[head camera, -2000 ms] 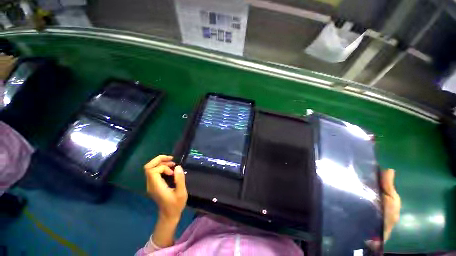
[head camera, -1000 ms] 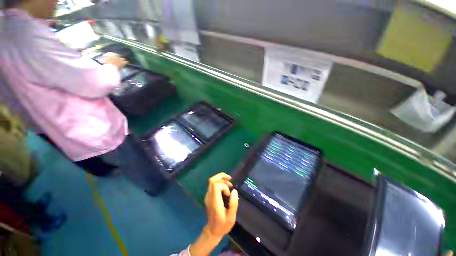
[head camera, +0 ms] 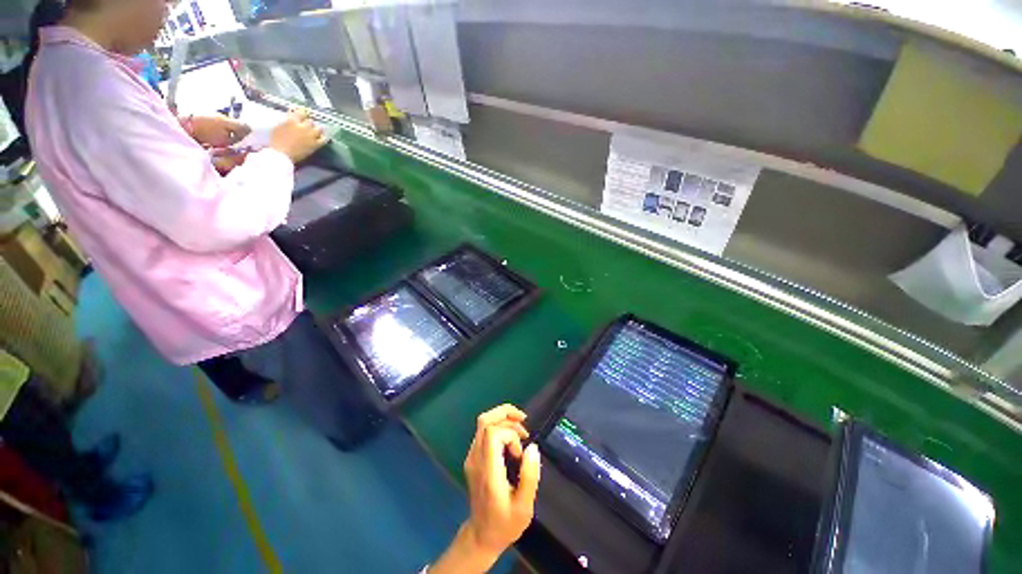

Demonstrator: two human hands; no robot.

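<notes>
A tablet with rows of coloured text on its lit screen lies at the left of a black tray. The recess beside it is bare. A second tablet, pale with glare, stands at the right, cut off by the bottom edge. My left hand is at the tray's left side, its fingers curled and thumb apart. Whether its fingertips grip the edge is hidden. My right hand is out of the picture.
Another tray with two tablets lies to the left on the green bench. Further left, a person in a pink smock stands by stacked trays. A panel with an instruction sheet, yellow sheet and white bag runs behind.
The view has swung left, bringing the person in pink into the picture. My right hand has left the picture. My left hand stays by the tray's left side.
</notes>
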